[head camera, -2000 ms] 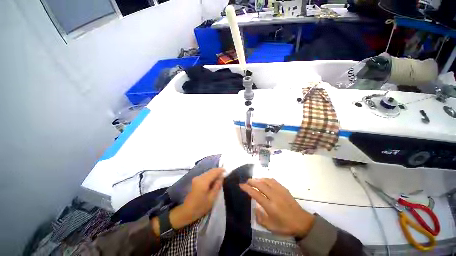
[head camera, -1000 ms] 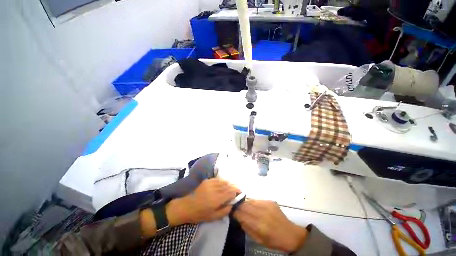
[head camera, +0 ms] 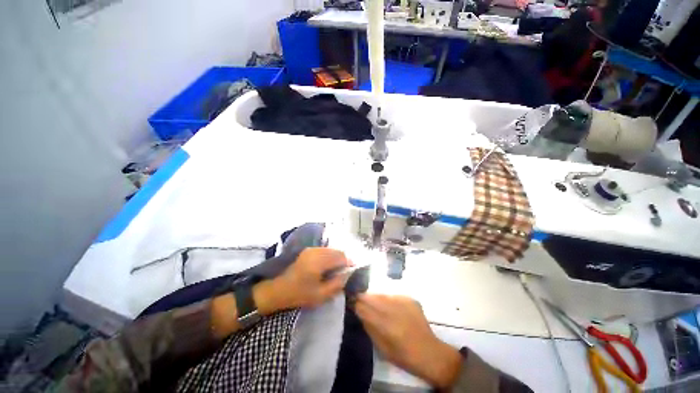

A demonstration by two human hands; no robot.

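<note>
My left hand (head camera: 316, 278) pinches the upper end of a layered fabric edge, just in front and left of the presser foot (head camera: 395, 262). My right hand (head camera: 395, 334) holds the dark navy fabric (head camera: 353, 349) just below it. A white fabric strip (head camera: 316, 345) lies along the left of the navy, and a checked panel (head camera: 242, 357) is under my left forearm. A grey fabric piece (head camera: 305, 236) sticks up behind my left hand. The white sewing machine (head camera: 437, 180) stands ahead; bright light washes out the needle area.
Scissors with red and orange loops (head camera: 618, 353) lie right of the machine bed. A plaid scrap (head camera: 499, 207) drapes over the head, with a thread cone (head camera: 622, 134) behind. Black pieces (head camera: 307, 115) lie at the back edge; a blue bin (head camera: 180, 104) is beyond, by the wall.
Both hands have come together at the fabric's upper end and then shifted slightly up and left. The navy edge is now folded between my fingers. The view has also shifted.
</note>
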